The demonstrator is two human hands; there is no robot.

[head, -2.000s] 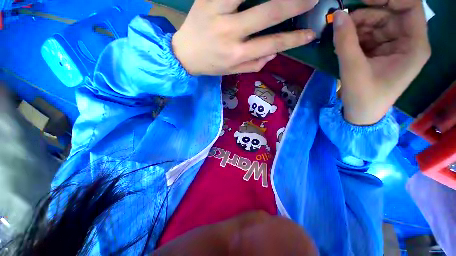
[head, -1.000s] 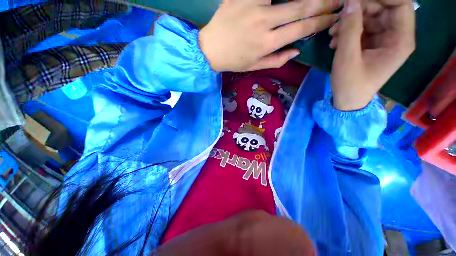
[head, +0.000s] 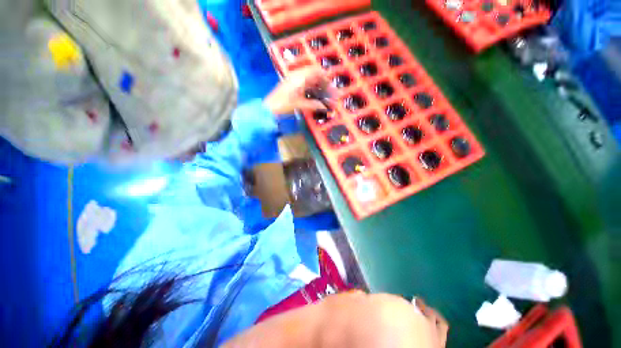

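Note:
My left hand [head: 299, 92] is blurred and reaches over the left edge of a red tray [head: 402, 182]. Its fingers are at a pocket on that side, over something dark; whether they grip a unit cannot be told. Most tray pockets hold round black units [head: 383, 147], and a few show small orange or yellow spots. My right hand [head: 430, 318] shows only as a few fingers at the bottom edge, mostly hidden; what it holds cannot be told.
A white translucent bottle [head: 526, 280] and crumpled white tissue [head: 498, 312] lie on the green bench [head: 429, 238] at lower right. Another red tray [head: 570, 325] is cut off below them. More red trays stand at the top. A person in patterned clothing [head: 156, 75] is at upper left.
The view has swung left, bringing the filled tray into sight. My hands have parted: the left is now at the tray, the right low in the picture. The unit seen earlier between them cannot be made out.

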